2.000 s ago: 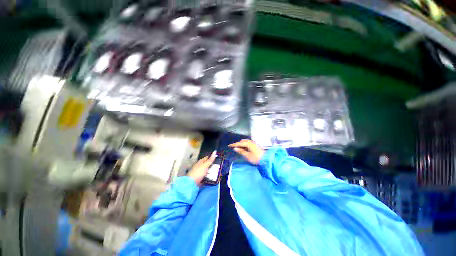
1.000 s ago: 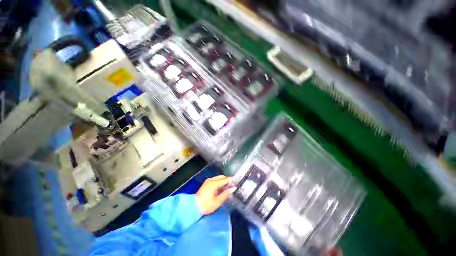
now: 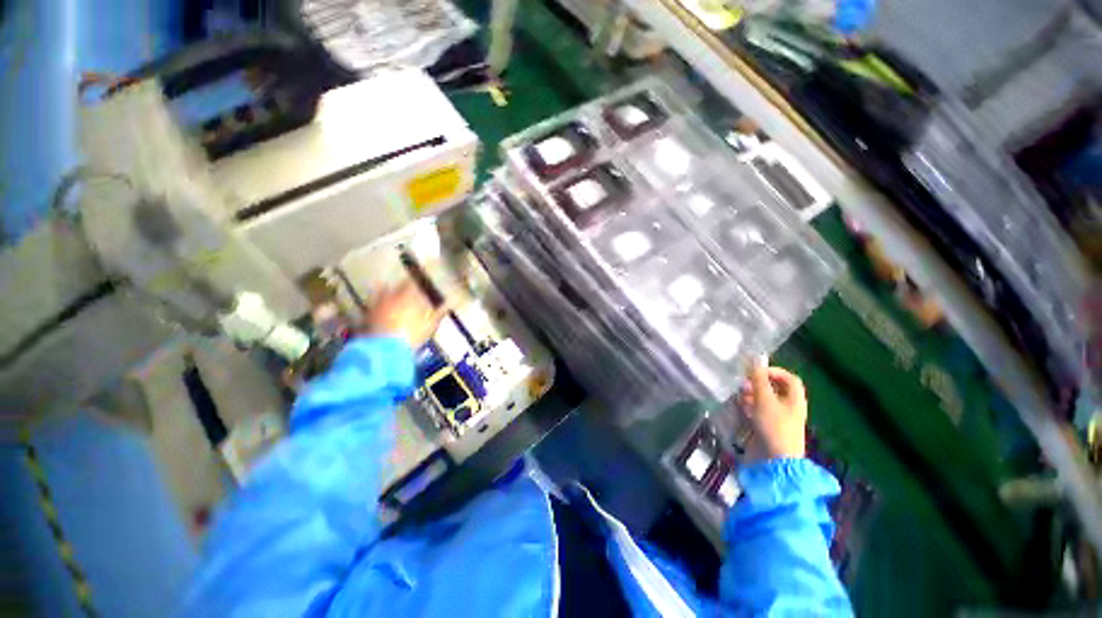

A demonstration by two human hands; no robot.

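A clear blister tray [image 3: 713, 181] lies on or just over the tray stack [image 3: 568, 314], with three dark-red-edged phones at its far left end. My right hand [image 3: 773, 404] has thumb and finger pinched at the tray's near right corner. My left hand [image 3: 405, 314] is blurred over the machine, behind the near fixture [image 3: 496, 362]; whether it holds anything cannot be told. The fixture holds a phone part [image 3: 450, 389] with a dark opening and a pale gold frame.
The machine's white cylinder [image 3: 264, 326] hangs left of my left hand. More phones in a tray [image 3: 699, 461] lie below my right hand on the green-mat side. A pale box with a yellow label [image 3: 435, 187] stands behind. A small white tray [image 3: 792, 181] lies beyond the stack.
The tray with three phones has moved from the mat to the stack. My left hand has gone from that tray to the machine. My right hand has come up to the tray's corner.
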